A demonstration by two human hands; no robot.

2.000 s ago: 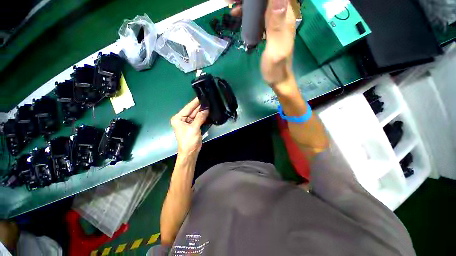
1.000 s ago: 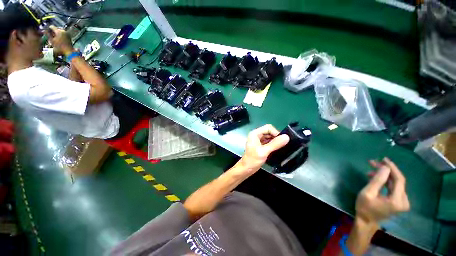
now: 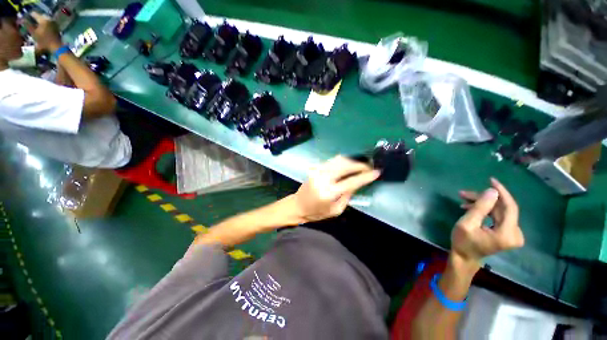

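My left hand [image 3: 333,189] holds a black device housing [image 3: 393,161] by its left side, just over the front part of the green bench [image 3: 346,156]. The housing is slightly blurred. My right hand [image 3: 488,226] is raised over the bench further right, with thumb and fingers bent toward each other. Whether a tiny part is between those fingertips cannot be told. The grey power screwdriver [image 3: 572,136] hangs at the right, away from both hands.
Two rows of black housings [image 3: 229,99] stand at the left, beside a pale yellow slip [image 3: 323,99]. Plastic bags [image 3: 442,106] and small black parts [image 3: 516,133] lie behind my hands. An open carton [image 3: 572,166] is at the right. Another person [image 3: 60,113] sits at the far left.
Over the two seconds, my right hand has let go of the screwdriver and come down over the bench. My left hand still holds the housing, now turned differently. The camera view has swung left.
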